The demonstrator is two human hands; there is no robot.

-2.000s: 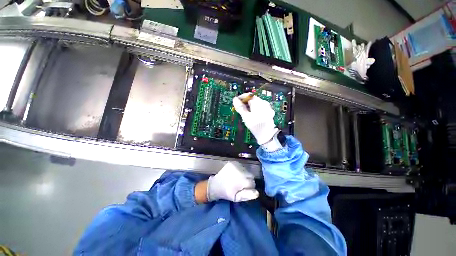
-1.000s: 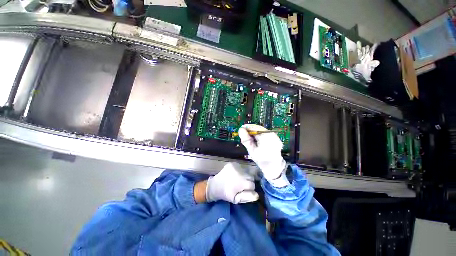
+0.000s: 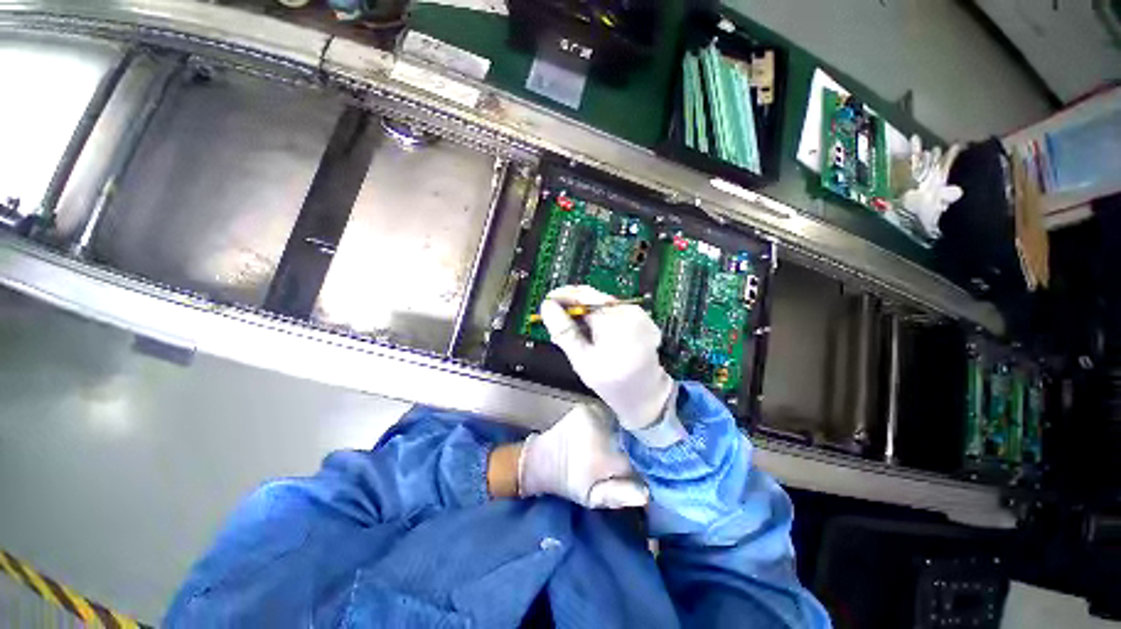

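Two green circuit boards sit side by side in a black carrier (image 3: 510,349) on the conveyor. My gloved right hand (image 3: 607,350) is over the lower part of the left board (image 3: 594,254) and hides some of it. It holds a thin yellow-handled tool (image 3: 588,310) between thumb and fingers, its yellow end at the board's lower left edge. The right board (image 3: 704,306) is mostly uncovered. My gloved left hand (image 3: 578,457) rests loosely curled against my body below the conveyor rail; I see nothing in it, but its palm side is hidden.
The metal conveyor rail (image 3: 246,351) runs across the view. A strip tray with pale green strips (image 3: 723,108), a spare board (image 3: 853,148) and crumpled white gloves (image 3: 931,187) lie on the green shelf. Another carrier with green boards (image 3: 1002,412) is at the right.
My right hand has moved from the right board to the lower left edge of the left board, with the tool. My left hand stays low. The camera view has shifted slightly.
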